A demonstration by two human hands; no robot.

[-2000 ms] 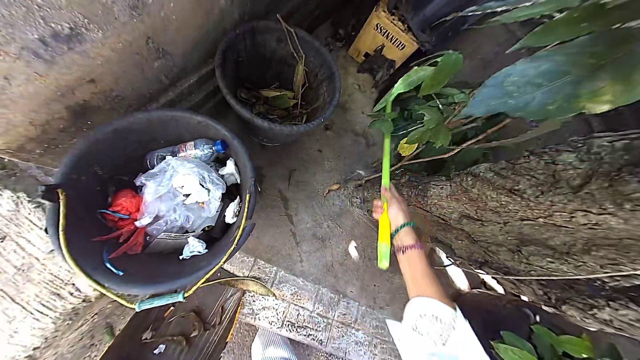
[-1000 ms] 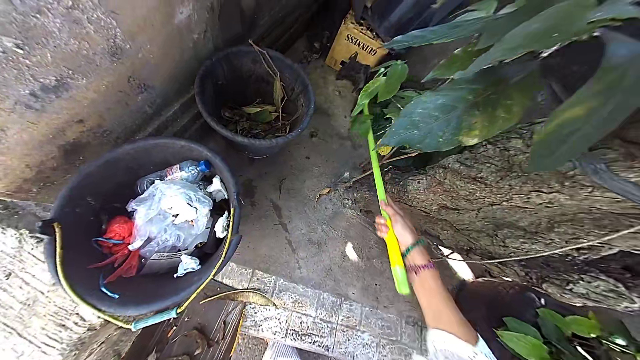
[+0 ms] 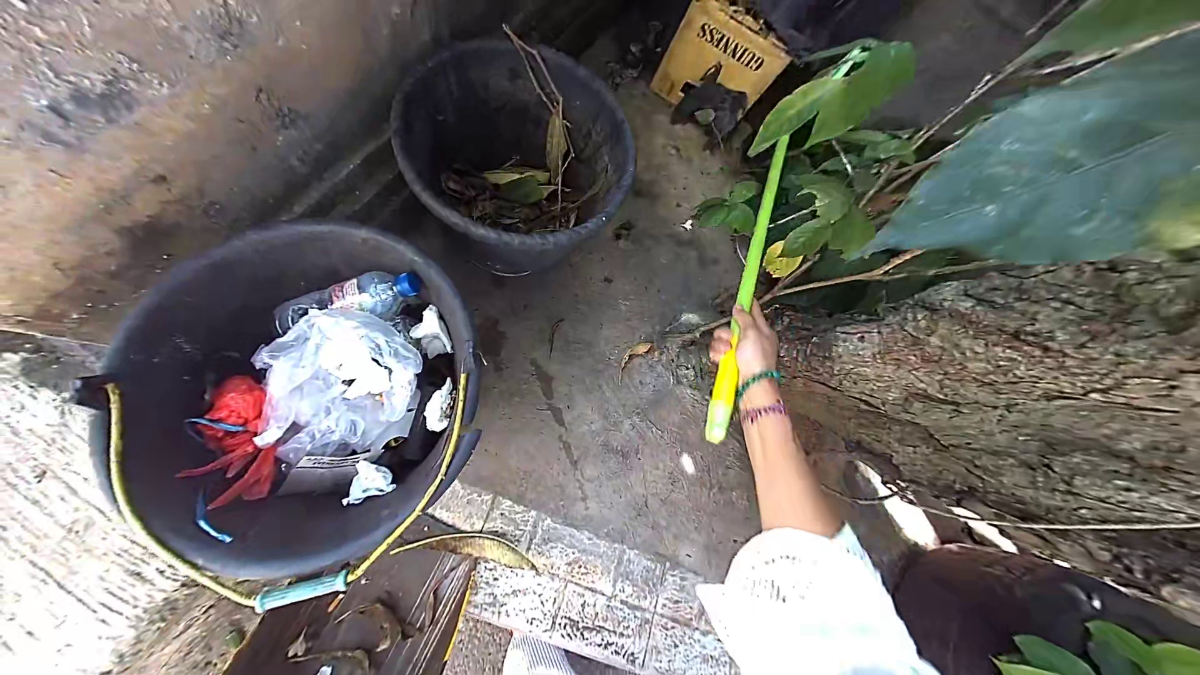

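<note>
My right hand, with green and purple bracelets at its wrist, grips a green and yellow handle near its yellow end. The handle's far end passes under green leaves, so what it carries is hidden. My left hand is out of view. Left of my right hand stands a large black bucket with a yellow rope handle, holding a clear plastic bag, a plastic bottle and a red plastic bag. Behind it, a smaller dark bucket holds dry leaves and twigs.
A yellow crate bearing writing stands at the back by the leafy plants. A thick tree trunk lies to the right, a stained wall to the left. A dry leaf is on the concrete floor, and a long dry leaf lies near the tiles.
The handle, tilted to the upper left a second ago, now leans to the upper right in my right hand. The buckets and their contents look the same.
</note>
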